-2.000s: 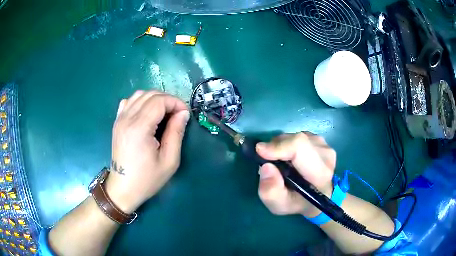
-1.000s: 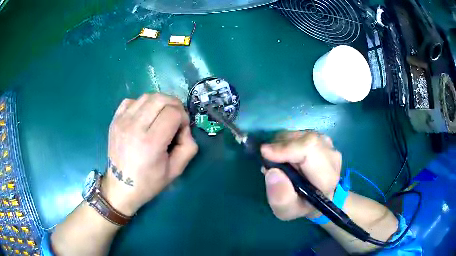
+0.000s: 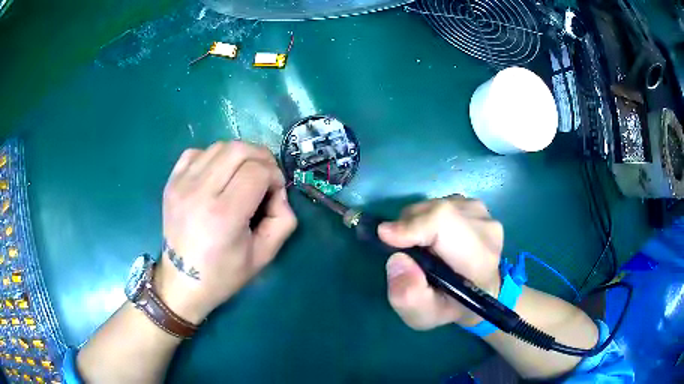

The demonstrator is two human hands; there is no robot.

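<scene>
A round black device (image 3: 324, 144) with grey parts inside lies on the green mat. A small green circuit board (image 3: 319, 181) is at its near edge. My right hand (image 3: 447, 259) holds the black soldering iron (image 3: 469, 291) like a pen, its metal tip at the board's left part. My left hand (image 3: 223, 214) is beside the device's left edge with thumb and forefinger pinched together. A very fine reddish strand shows at those fingertips; whether it is a wire or solder I cannot tell.
Two small yellow batteries (image 3: 270, 59) lie apart at the back. A white round container (image 3: 514, 111) stands at right, near the spiral fan grille (image 3: 480, 30). A clear hood rim (image 3: 315, 10) is at the top. A battery tray (image 3: 22, 277) is at far left. Dark equipment (image 3: 626, 112) is at far right.
The iron's tip has moved from over the device down to the board's left part. The board sits at a different angle. My left hand has stayed nearly still since one second ago.
</scene>
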